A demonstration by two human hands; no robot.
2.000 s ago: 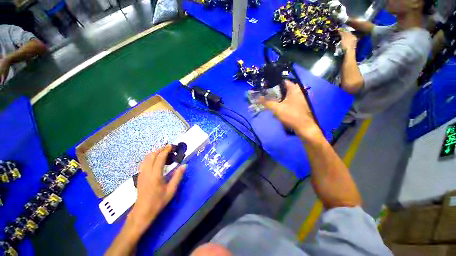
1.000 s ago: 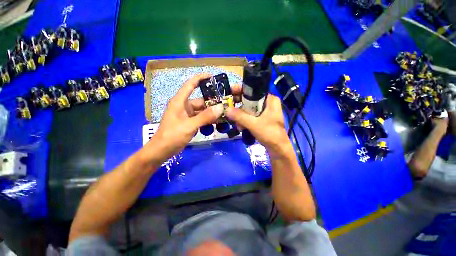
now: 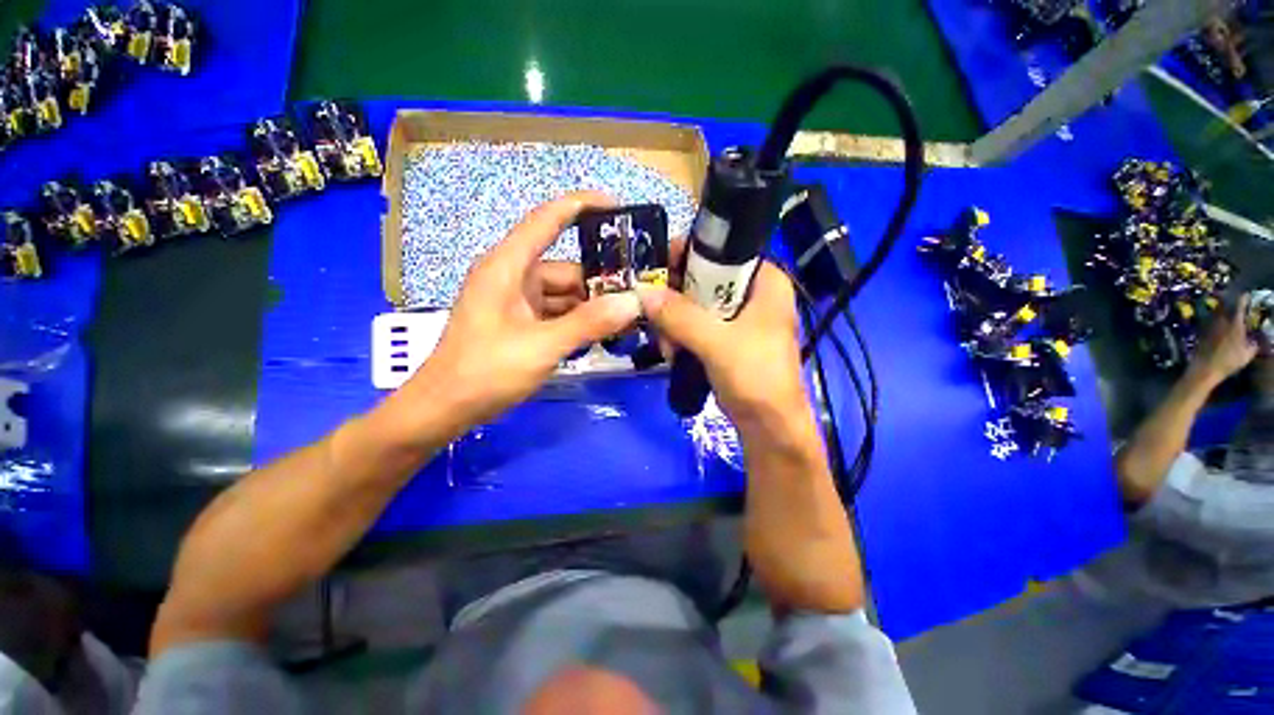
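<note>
A small black electromechanical assembly (image 3: 623,249) with a yellow block and metal parts is held upright in front of the screw box. My left hand (image 3: 510,314) grips its left side and lower edge with thumb and fingers. My right hand (image 3: 741,335) touches its lower right with the thumb and also holds the electric screwdriver (image 3: 725,252), which points down. The brown screw box (image 3: 559,123) is filled with tiny screws. The white holding strip (image 3: 407,349) lies in front of the box, partly hidden by my hands and forearm.
A black cord (image 3: 911,168) loops from the screwdriver, beside a black inline block (image 3: 817,240). Assemblies stand in rows at left (image 3: 231,193) and lie loose at right (image 3: 1020,335). A heap (image 3: 1167,259) lies near another worker's arm (image 3: 1174,419). A green surface (image 3: 629,56) is behind.
Two seconds ago my left hand was at the strip and my right hand reached right. Both hands then came together on the assembly. Since one second ago they have barely moved; the view has shifted slightly.
</note>
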